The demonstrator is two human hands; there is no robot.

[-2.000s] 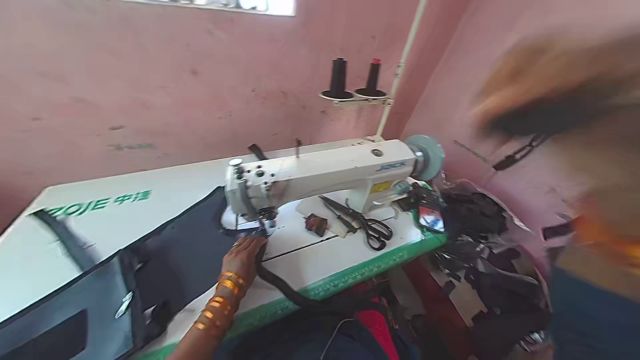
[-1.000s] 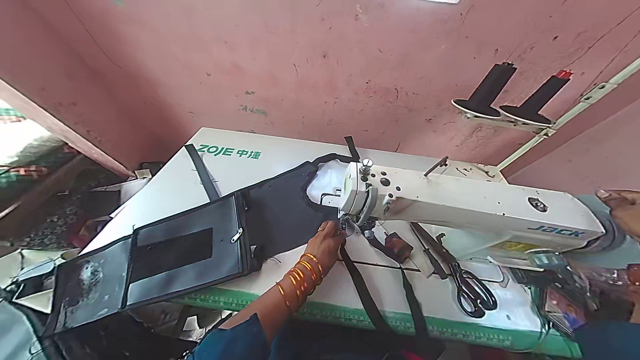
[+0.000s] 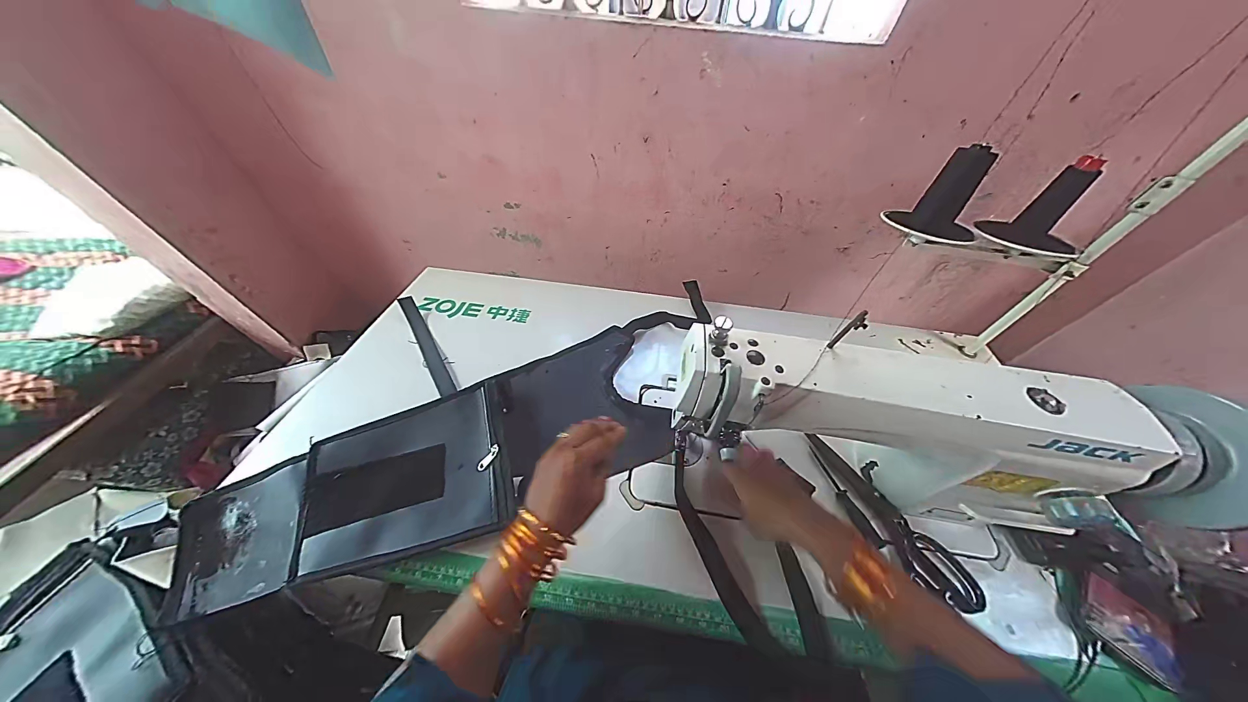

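Observation:
A black fabric piece with a zippered pocket (image 3: 400,487) lies across the white table, its right end under the needle area of a Jack sewing machine (image 3: 907,409). My left hand (image 3: 575,473) hovers over or rests on the black piece, fingers bent; contact is unclear. My right hand (image 3: 770,492), blurred, is just below the presser foot, and whether it grips anything cannot be told. A black strap (image 3: 707,556) runs from the needle area over the table's front edge. Large scissors (image 3: 926,561) lie right of my right forearm.
Two black thread cones (image 3: 955,190) stand on a rack behind the machine. A measuring tape (image 3: 448,577) runs along the table's front edge. More black pieces (image 3: 88,624) are at lower left. A handwheel (image 3: 1194,453) is at the machine's right end.
My right hand has come from the handwheel at the right to beside the needle area. My left hand has moved back leftward from the needle area. The view has shifted.

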